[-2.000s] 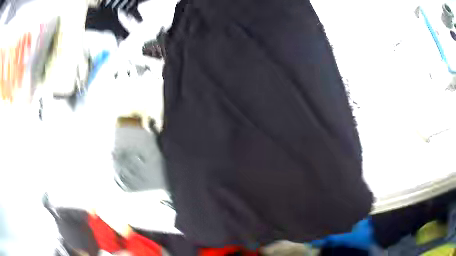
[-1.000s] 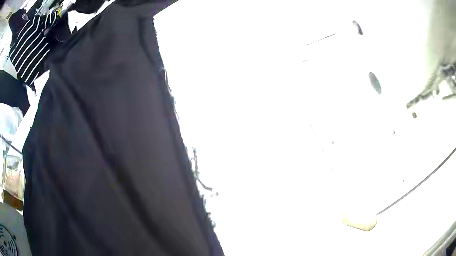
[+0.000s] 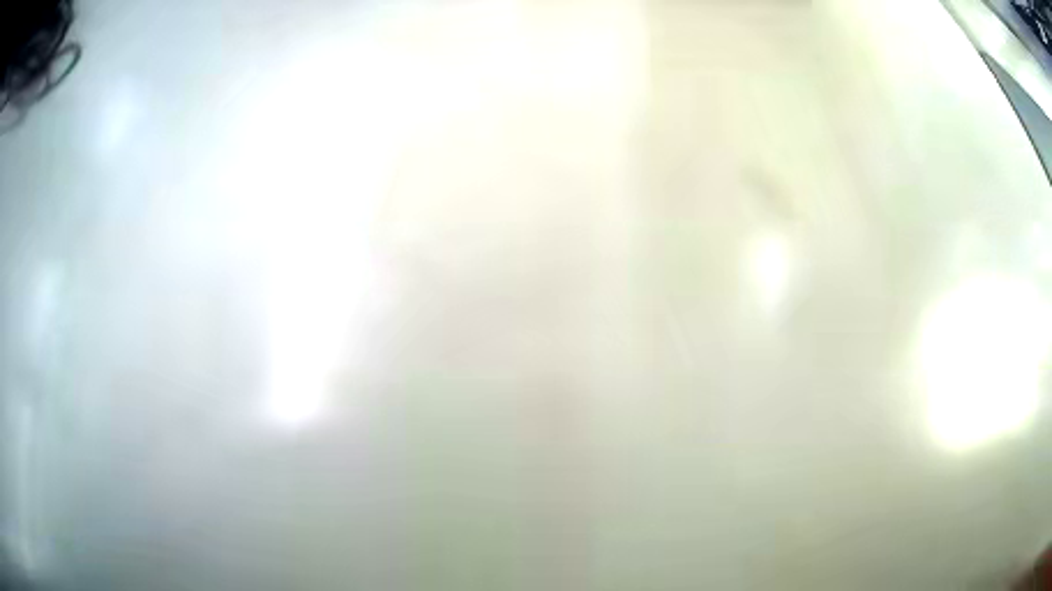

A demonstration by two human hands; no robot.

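Note:
A pale, glossy white surface [image 3: 496,346] fills almost the whole head view, very close and blurred. Bright light reflections lie on it at the left of centre and at the right. I cannot tell whether it is the table or part of the machine. Neither of my hands can be made out. No black garment cloth shows over this surface.
A dark bundle with thin curled loops [image 3: 44,58] is cut off by the top left corner. A grey edge strip [image 3: 1021,87] with dark patterned material beyond it crosses the top right corner. A small reddish patch [image 3: 1038,574] touches the bottom right corner.
The black cloth moved left between the earlier frames and is now out of view. The view has shifted strongly and the pale surface now fills it.

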